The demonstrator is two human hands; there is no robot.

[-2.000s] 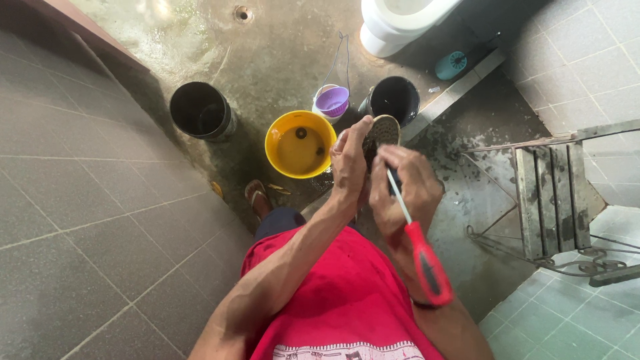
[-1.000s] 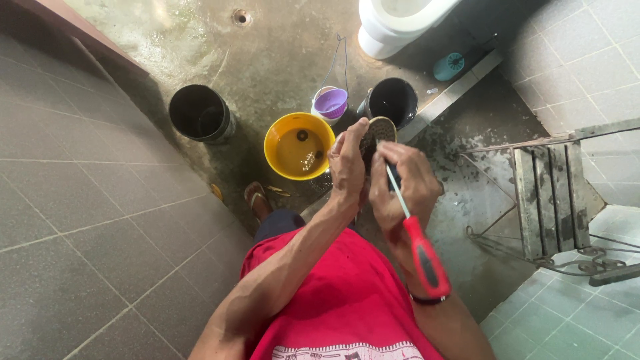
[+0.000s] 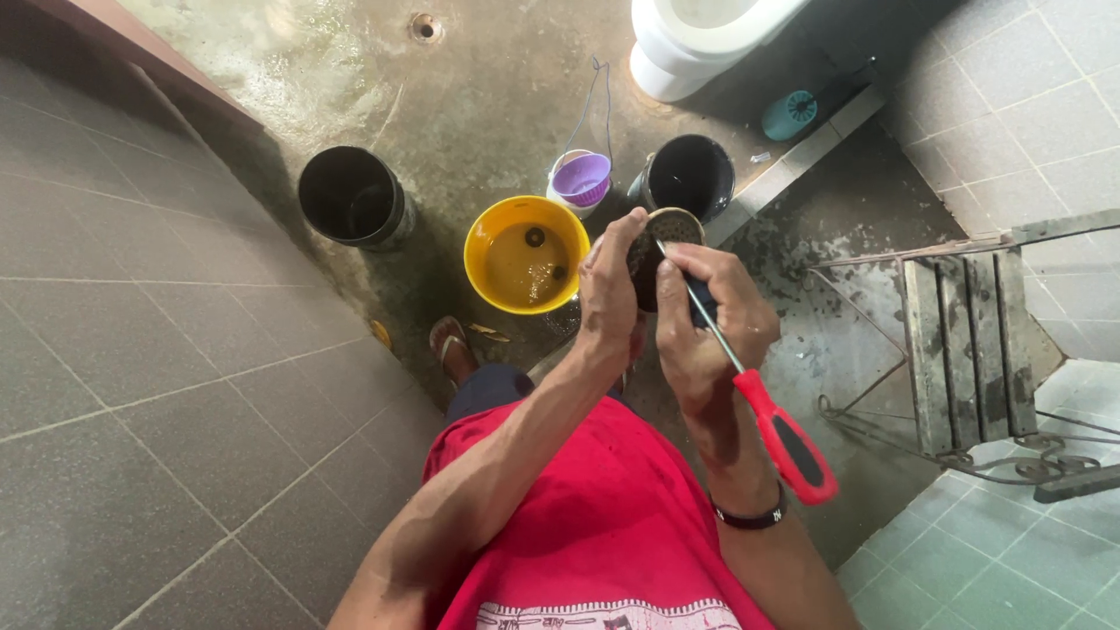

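My left hand (image 3: 610,284) grips the left side of a round perforated disc (image 3: 675,229) with a pale rim, possibly a shower head; its lower part is hidden by my hands. In my right hand (image 3: 713,328) is a screwdriver (image 3: 787,437) with a red and black handle, held by its metal shaft near the tip. The tip touches or lies very near the disc's holed face. Left of my hands stands a yellow bucket (image 3: 477,280) of cloudy liquid with two dark round pieces in it.
Black buckets stand to the left (image 3: 398,219) and beyond my hands (image 3: 726,206). A purple basket (image 3: 582,179) rests on a white pail between them. A white toilet (image 3: 665,66), a tiled ledge (image 3: 787,171) and a slatted metal-framed chair (image 3: 958,350) are farther right. A tiled wall (image 3: 175,367) rises at left.
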